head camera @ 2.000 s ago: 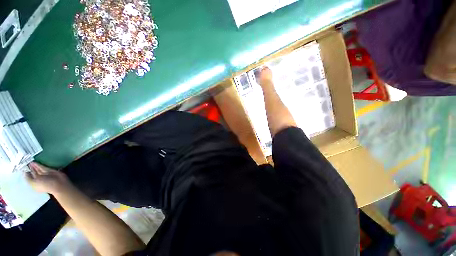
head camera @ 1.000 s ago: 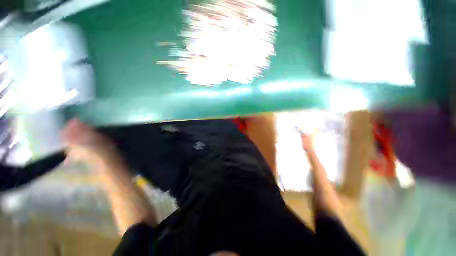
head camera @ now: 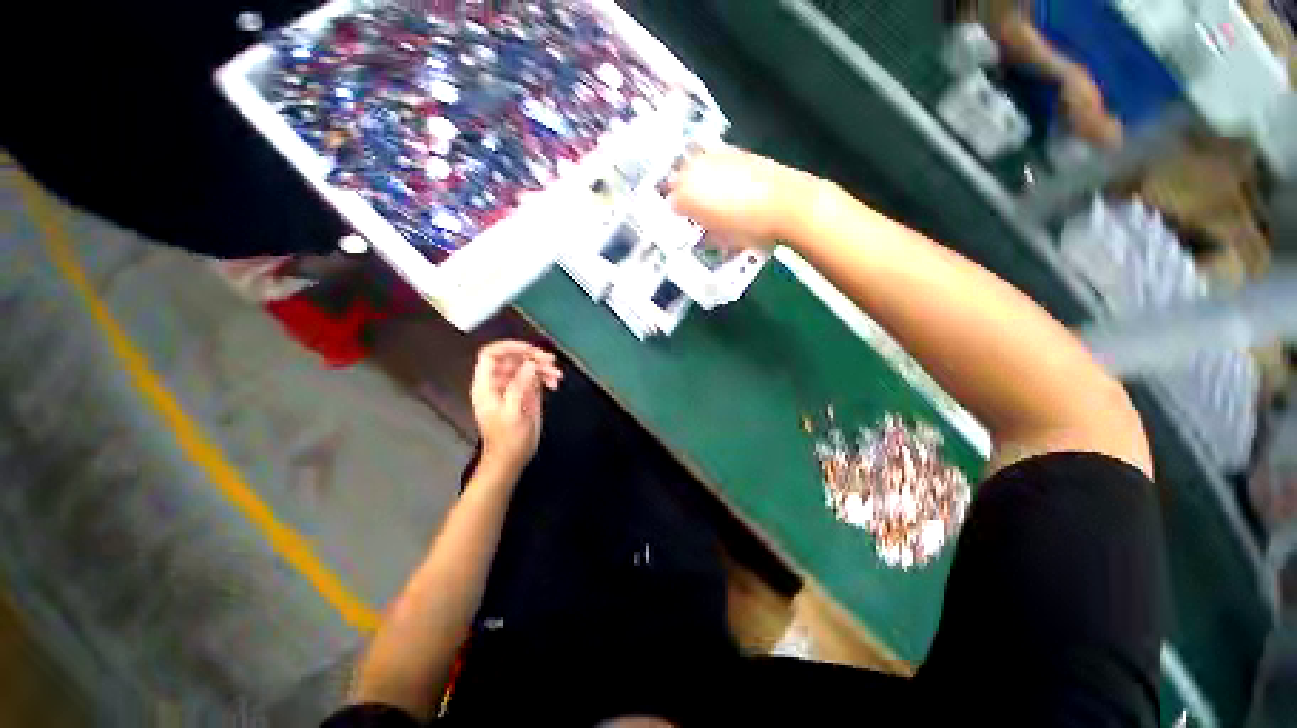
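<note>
White plastic housings (head camera: pixel 662 292) with dark windows lie clustered on the green bench beside a large white bin (head camera: pixel 477 292). My right hand (head camera: pixel 726 196) is at the housings, next to the bin's corner; its fingertips are blurred, so I cannot tell whether it grips one. My left hand (head camera: pixel 512 387) is below the bench edge, with its fingers loosely curled; I cannot tell whether anything is in it. The bin is heaped with mixed small parts (head camera: pixel 470 107).
A pile of copper and silver pieces (head camera: pixel 896 491) lies on the green bench (head camera: pixel 683 398). The dark green belt (head camera: pixel 910 157) runs beyond a pale rail. Another person's arm (head camera: pixel 1060 78) shows across it. A red stool (head camera: pixel 324 324) stands below the bin.
The view has swung left to the bin. My right hand has left the carton and is now at the housings by the bin. My left hand has left the stacked housings and is below the bench edge.
</note>
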